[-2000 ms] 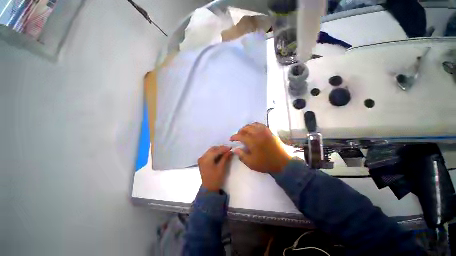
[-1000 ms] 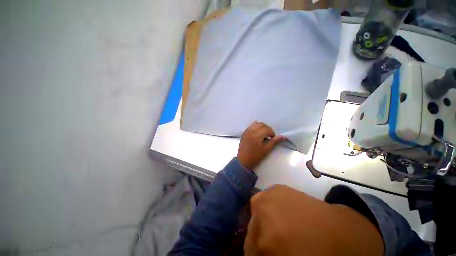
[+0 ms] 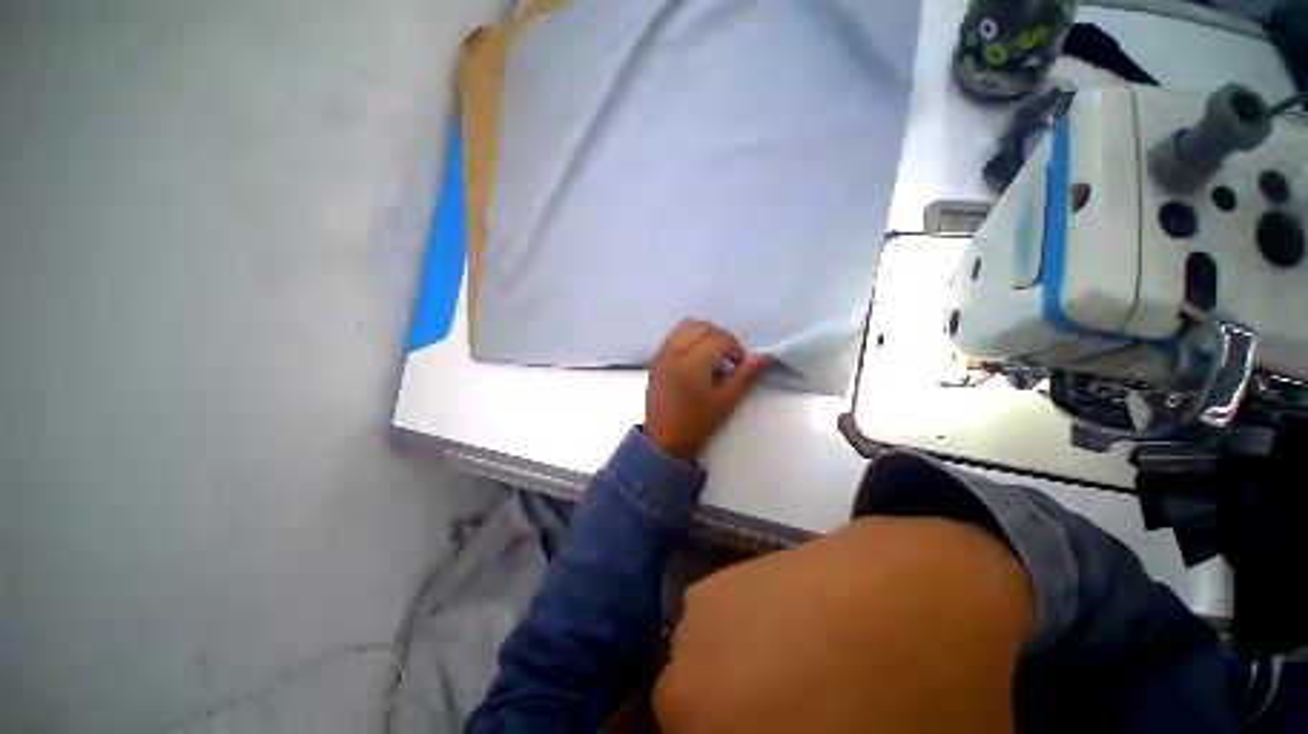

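Note:
The light grey-blue cloth pieces (image 3: pixel 689 187) lie flat left of the sewing machine (image 3: pixel 1119 230). My left hand (image 3: pixel 696 384) is at their front edge and pinches the lifted cloth edge between thumb and fingers, near the right corner. My right hand (image 3: pixel 846 624) is large and close to the camera at the bottom, in front of the table. Its fingers are hidden or cut off, so I cannot tell if it holds anything. No cloth shows under the lit needle area.
Brown (image 3: pixel 481 129) and blue sheets (image 3: pixel 442 258) stick out under the cloth at left. A bottle (image 3: pixel 1011 43) stands behind the machine. Black labels (image 3: pixel 1176 502) lie right of the needle. Grey cloth (image 3: pixel 466 609) hangs below the table's front edge.
My right hand has left the cloth edge and come back close to the camera. My left hand stays at the cloth's front edge. The view has shifted, and the machine head now shows more fully.

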